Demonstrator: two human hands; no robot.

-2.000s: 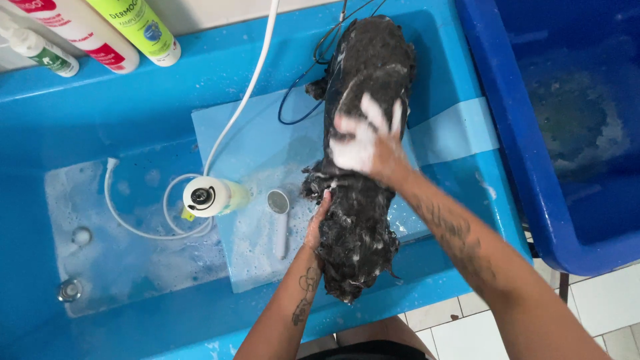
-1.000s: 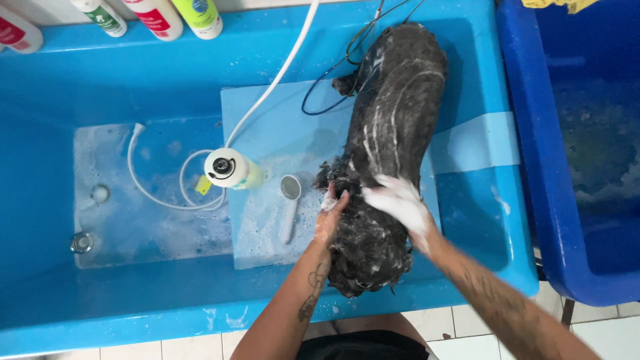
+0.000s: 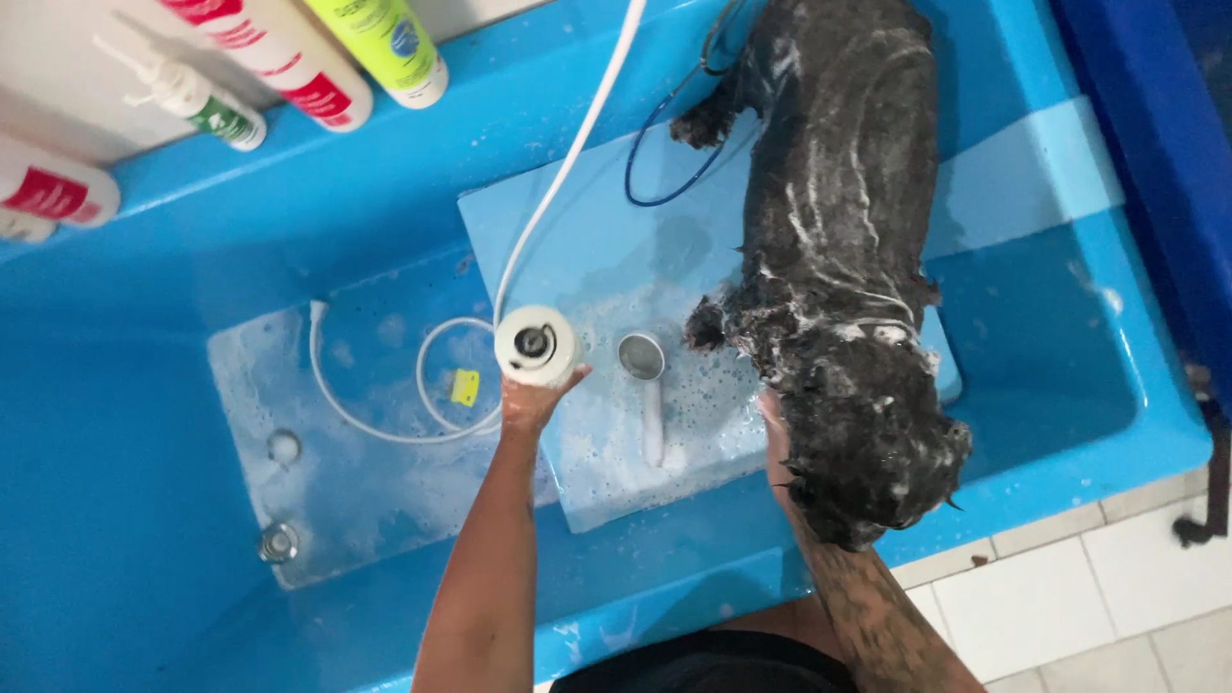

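Note:
A wet, soapy dark-haired dog (image 3: 847, 173) stands on a light blue platform (image 3: 597, 231) in a blue tub (image 3: 135, 318). My left hand (image 3: 529, 399) is around a bottle with a white top (image 3: 539, 345), left of the dog. My right hand (image 3: 773, 419) is under the dog's head and neck, mostly hidden by its fur; its fingers do not show. Between the bottle and the dog lies a shower head (image 3: 643, 358), its handle pointing toward me.
A white hose (image 3: 577, 144) runs down to the bottle and coils on the tub floor. A blue cord (image 3: 647, 199) loops beside the dog. Bottles (image 3: 385, 48) line the back rim. A dark blue tub (image 3: 1136, 144) adjoins at the right.
My left hand has left the dog's head and moved left to the bottle, taking hold of it. My right hand has gone from the dog's neck to beneath its head.

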